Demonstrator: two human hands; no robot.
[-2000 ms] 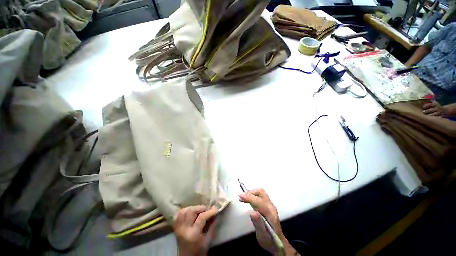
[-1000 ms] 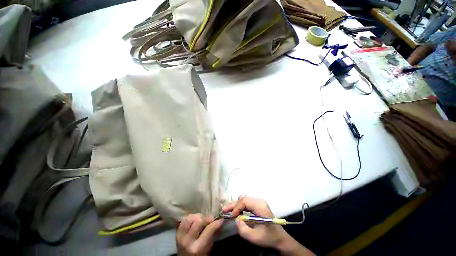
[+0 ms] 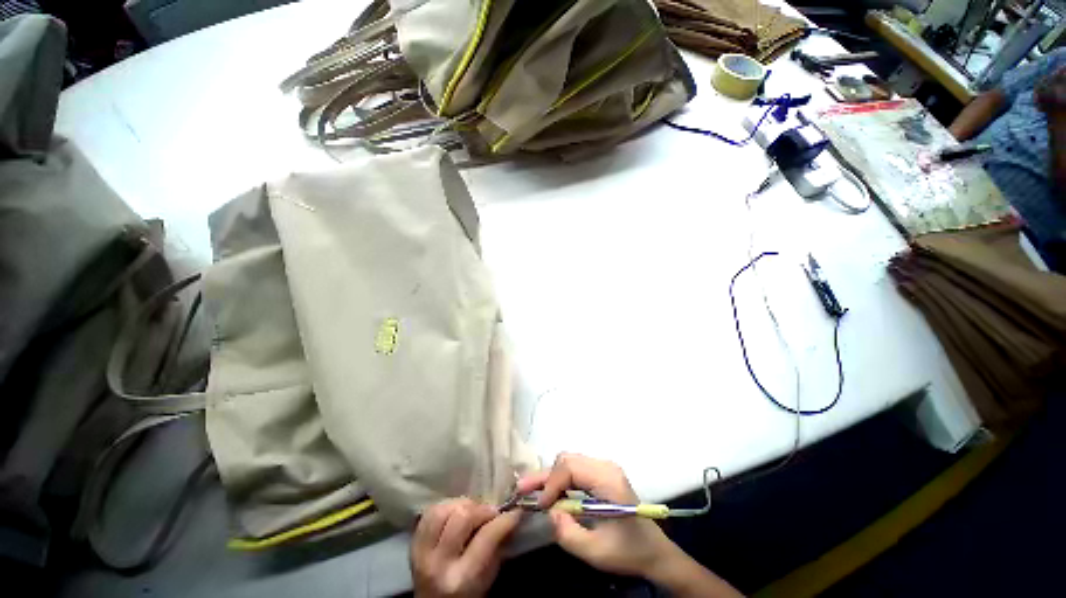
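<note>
A beige tote bag (image 3: 380, 269) lies in front of me with a small yellow logo patch (image 3: 387, 338) and a yellow zipper (image 3: 302, 526) along its near edge. My left hand (image 3: 457, 544) pinches the bag's near right corner. My right hand (image 3: 602, 514) holds a slim pen-like tool (image 3: 608, 509) with a pale barrel and yellowish end. The tool lies nearly level and its metal tip is at the corner by my left fingertips. The exact contact is hidden by the fingers. A pale cord trails from its right end.
Beige bag stacks lie at the far side (image 3: 561, 82) and left (image 3: 70, 280). A tape roll (image 3: 739, 76), black adapter (image 3: 798, 146) and dark corded tool (image 3: 825, 289) lie right. Brown pieces (image 3: 982, 304), a stained board (image 3: 918, 169) and a person's arm are farther right.
My right hand has turned the tool from pointing up and away to nearly level and brought its tip to the bag corner beside my left hand. The last second shows little movement.
</note>
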